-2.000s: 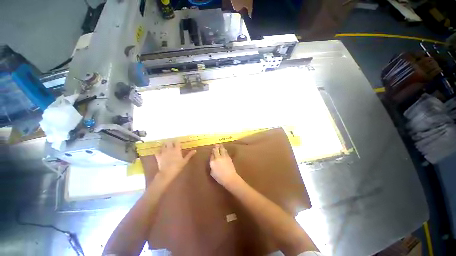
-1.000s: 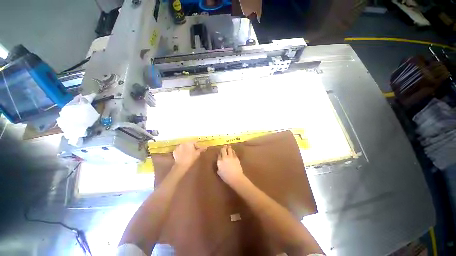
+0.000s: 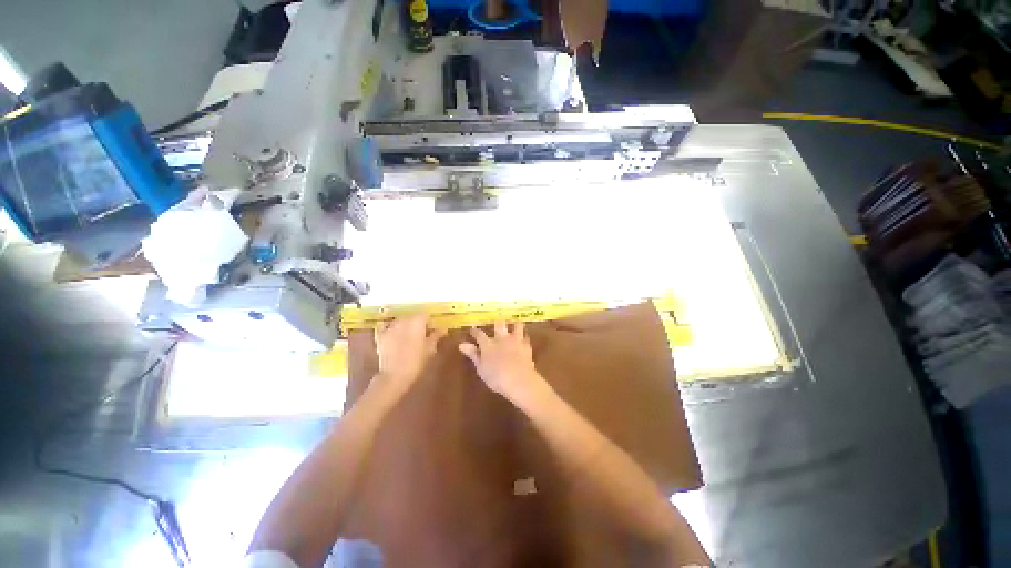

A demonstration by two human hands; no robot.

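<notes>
A large brown panel [image 3: 604, 388] lies on the machine table, its lower part running out of the picture towards me. Its top edge lies along the yellow template [image 3: 577, 312], which has small black markings. A small pale tag [image 3: 524, 486] sits near the panel's middle. My left hand [image 3: 405, 348] lies palm down on the panel's upper left, fingertips at the template. My right hand [image 3: 504, 357] lies flat to the right of it, fingers apart, fingertips at the panel's top edge. Neither hand grasps anything.
The sewing machine head [image 3: 249, 308] stands close to the left of the panel, with a crumpled white cloth [image 3: 196, 246] on it. A glaring white pallet [image 3: 543, 244] and a feed carriage [image 3: 532, 144] lie behind. A blue-framed control panel [image 3: 83, 166] is at far left, a thin cable [image 3: 111, 485] below.
My right hand's fingers have spread and lie flatter along the top edge. My left hand has opened from a bunched shape and lies flatter at the template. The camera view has shifted slightly.
</notes>
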